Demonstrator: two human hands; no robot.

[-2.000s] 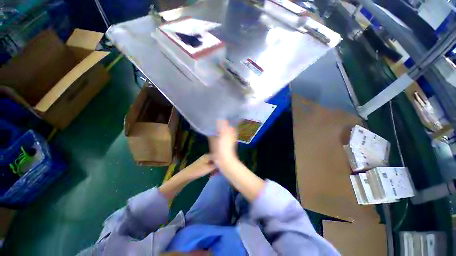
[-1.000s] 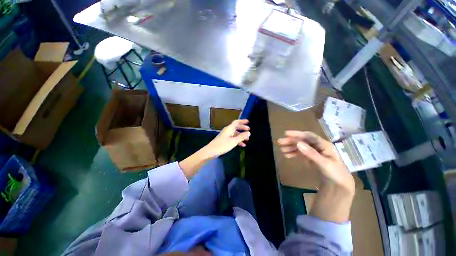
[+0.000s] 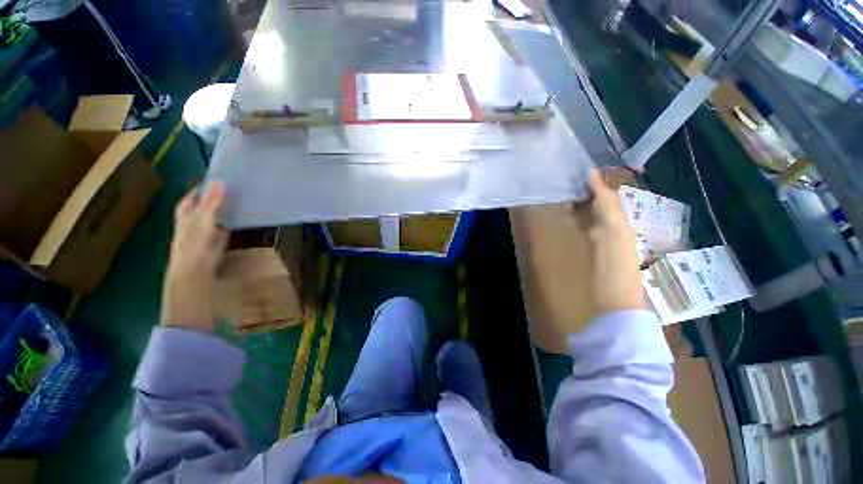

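The silver sealing table (image 3: 284, 184) lies square in front of me. My left hand (image 3: 201, 222) holds its near left corner, with the fingertips on the edge. My right hand (image 3: 606, 213) holds its near right corner. A red sealing jig (image 3: 349, 99) sits mid-table with a white printed backing card (image 3: 412, 96) lying flat on it. Thin locating bars (image 3: 284, 115) with small fittings run out on both sides of the jig. No black product shows on the card.
A small open carton (image 3: 260, 284) stands on the floor below my left hand. A large open carton (image 3: 85, 189) and a blue crate (image 3: 57, 378) are at left, near a white stool (image 3: 206, 109). Card stacks (image 3: 695, 284) lie on cardboard (image 3: 554, 274) at right.
The table has swung round until its near edge faces me squarely, and the jig with the white card is now central. My hands have moved apart from the open middle onto the two corners.
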